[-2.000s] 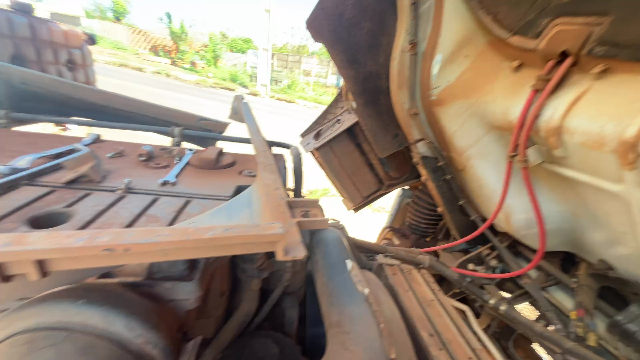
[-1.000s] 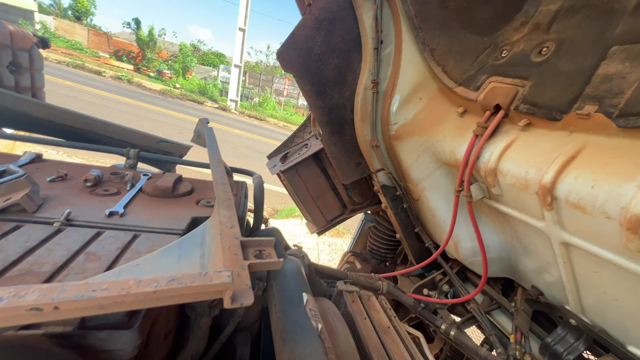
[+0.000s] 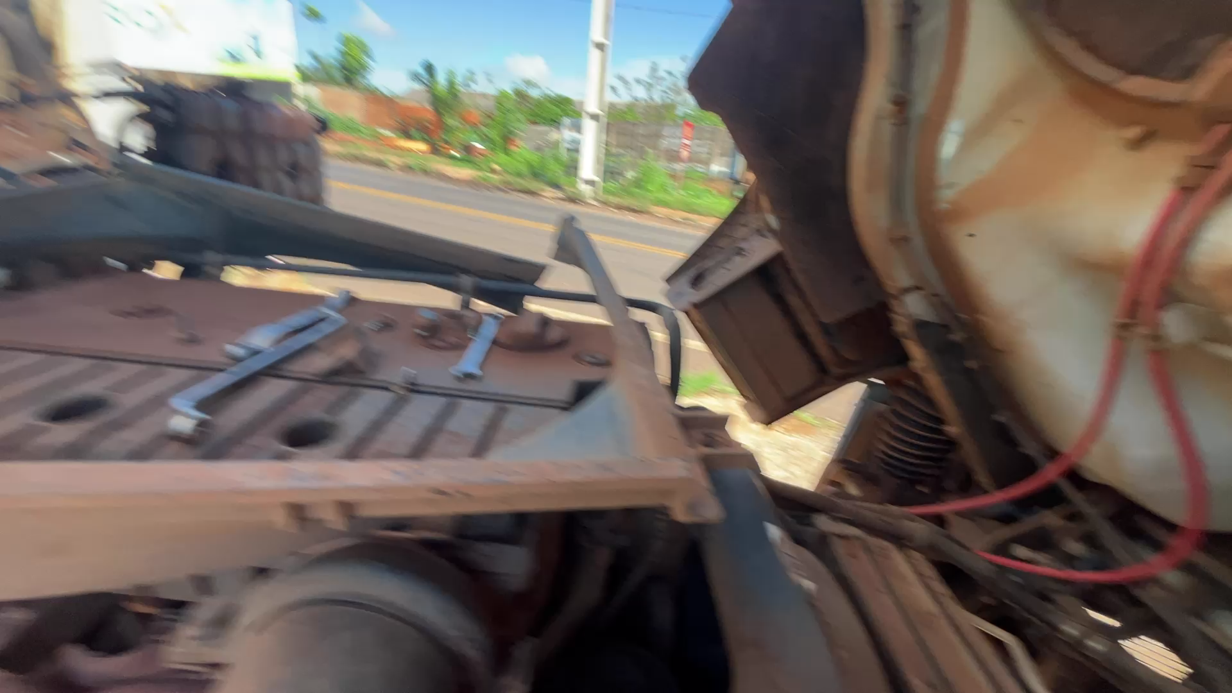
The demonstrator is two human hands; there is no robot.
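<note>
Neither of my hands is in the head view. On the dusty, ribbed metal platform (image 3: pixel 385 423) at the left lie a short wrench (image 3: pixel 477 346), a longer bent tool, perhaps a socket wrench (image 3: pixel 255 371), and another metal tool (image 3: pixel 279 332) touching or close behind it. Small metal parts (image 3: pixel 438 325) that look like nuts or fittings sit near the short wrench. Motion blur hides their finer detail.
A rusty metal frame bar (image 3: pixel 366 491) crosses in front of the platform. To the right rise a tilted truck cab's underside (image 3: pixel 1039 269), red hoses (image 3: pixel 1179 433) and a coil spring (image 3: pixel 914 433). A round tank-like part (image 3: pixel 346 626) lies below. Behind runs a road (image 3: pixel 462 207) with a pole (image 3: pixel 596 96).
The view has swung left since one second ago, bringing more of the platform and its tools into sight. No object has plainly moved.
</note>
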